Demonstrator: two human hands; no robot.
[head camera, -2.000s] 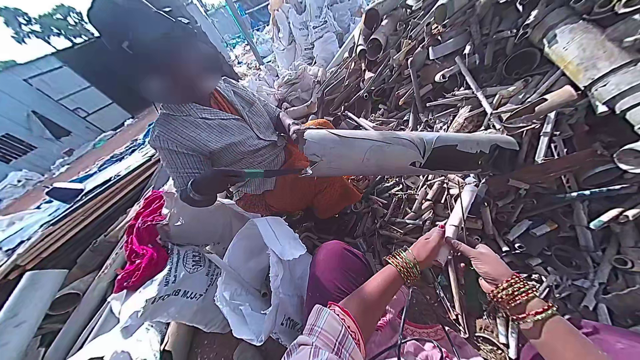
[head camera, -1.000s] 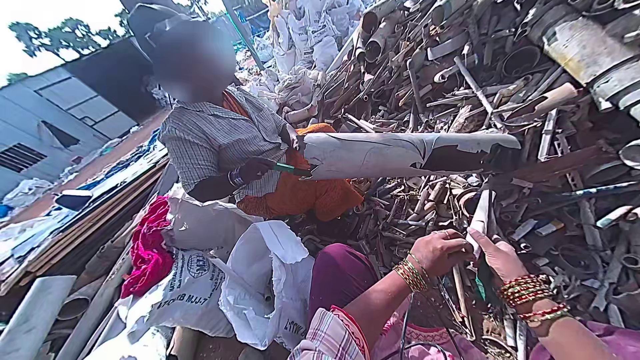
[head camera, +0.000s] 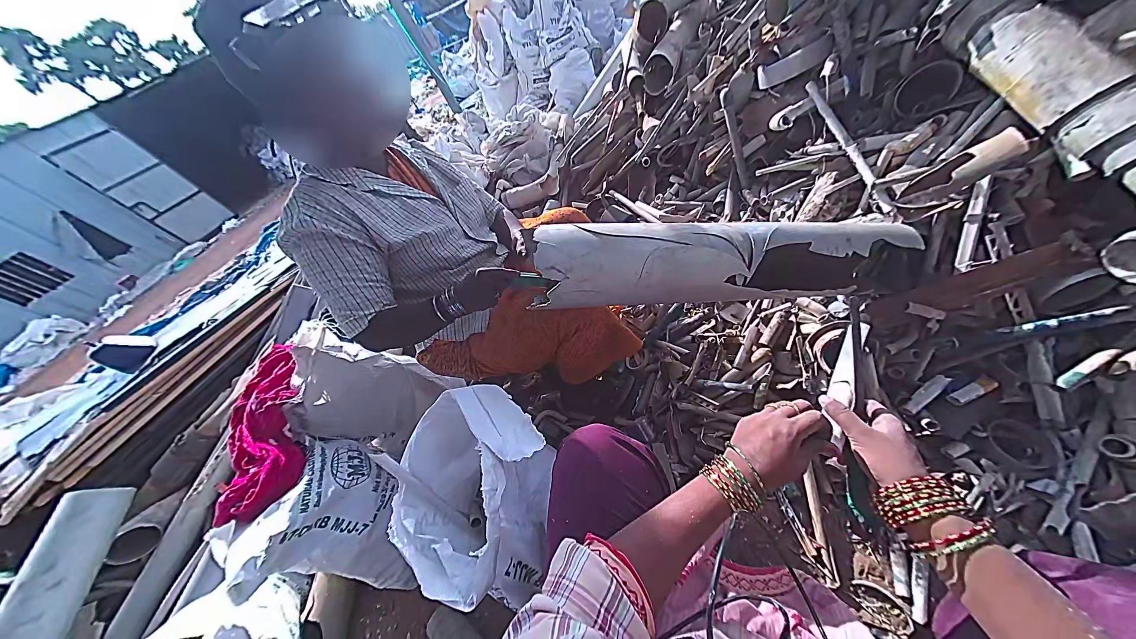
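Note:
A narrow whitish piece, perhaps split plastic pipe, stands up between my two hands. My left hand has its fingers closed on the piece's left side, gold and green bangles at the wrist. My right hand, with red and green bangles, grips its right side, thumb on the pale surface. A dark thin edge runs along the piece; whether it is a blade I cannot tell. Beyond my hands, a large cracked white pipe with a broken far end is held by a co-worker, whose hand also has a green-handled tool.
Heaped scrap pipes spread ahead and to the right. A white woven sack lies left of my knee, beside another sack with a pink cloth. Long pipes and boards lie at the far left.
The pale piece between my hands has turned more upright and shows a narrower face. The co-worker's tool hand has moved right, to the near end of the large pipe.

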